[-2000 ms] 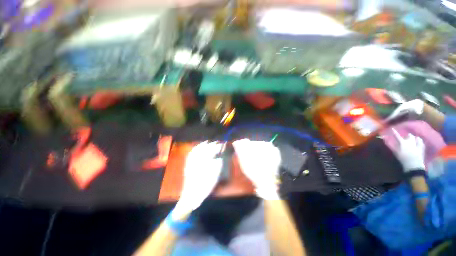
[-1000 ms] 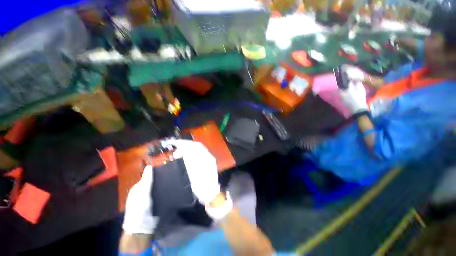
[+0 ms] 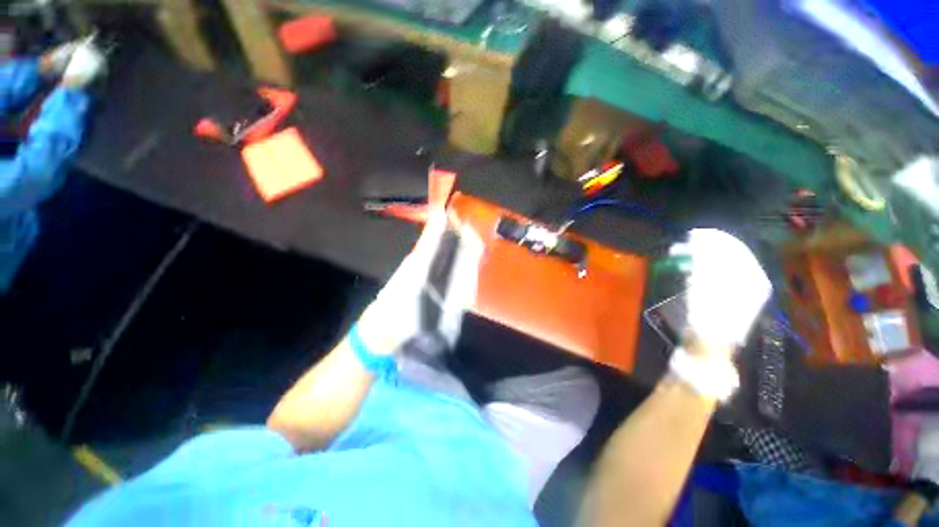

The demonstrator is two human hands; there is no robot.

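My left hand (image 3: pixel 400 293), white-gloved, is shut on a black set-top box (image 3: pixel 443 270), held tilted at the left edge of the orange-red test fixture (image 3: pixel 556 304). The fixture's board is bare, with black connector blocks (image 3: pixel 541 240) at its far edge. My right hand (image 3: pixel 727 288), white-gloved, is right of the fixture, over a second dark box (image 3: pixel 667 315). Its fingers are blurred and bent down, and I cannot tell whether they grip the box. A green pen or stick (image 3: pixel 674 265) shows beside the fingers.
A remote control (image 3: pixel 770 371) and an orange test box (image 3: pixel 853 299) are at the right. AV plugs (image 3: pixel 601 177) and a blue cable are behind the fixture. Foam pads (image 3: pixel 283 164) lie at the left. A person's blue sleeve (image 3: pixel 51 134) is at far left. A green shelf (image 3: pixel 649 93) runs behind.
The view has swung left. Both hands were at the black box over the fixture; my left hand now holds it at the fixture's left, and my right hand has moved off to the second box.
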